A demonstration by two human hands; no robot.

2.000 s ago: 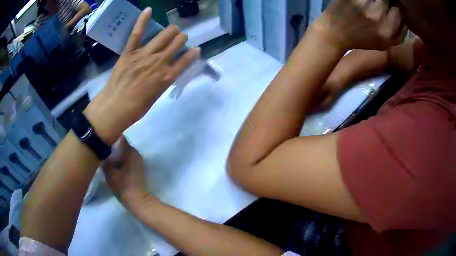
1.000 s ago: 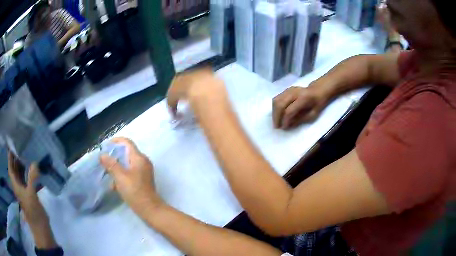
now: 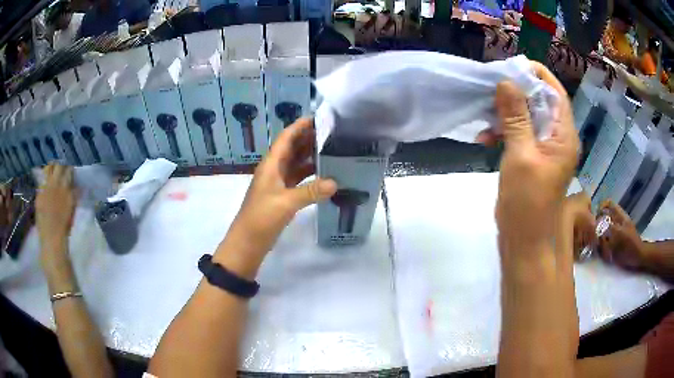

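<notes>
A tall pale grey-blue retail box (image 3: 341, 210) stands upright on the white-covered bench in front of me, with a dark device picture on its front. My left hand (image 3: 284, 177) grips the box near its open top, thumb on the front. My right hand (image 3: 528, 125) holds one end of a whitish wrapped device (image 3: 421, 92) above the box. The wrap lies sideways, its left end over the box opening. The device inside is mostly hidden.
A long row of open boxes (image 3: 203, 118) stands behind, to the left. A partly wrapped dark device (image 3: 118, 225) stands at left near another person's hand (image 3: 55, 199). At right are grouped boxes (image 3: 628, 162) and a neighbour's hands (image 3: 610, 232).
The view has swung left, away from the neighbour in red. My left hand now holds an upright box, and my right hand has lifted a wrapped device above it.
</notes>
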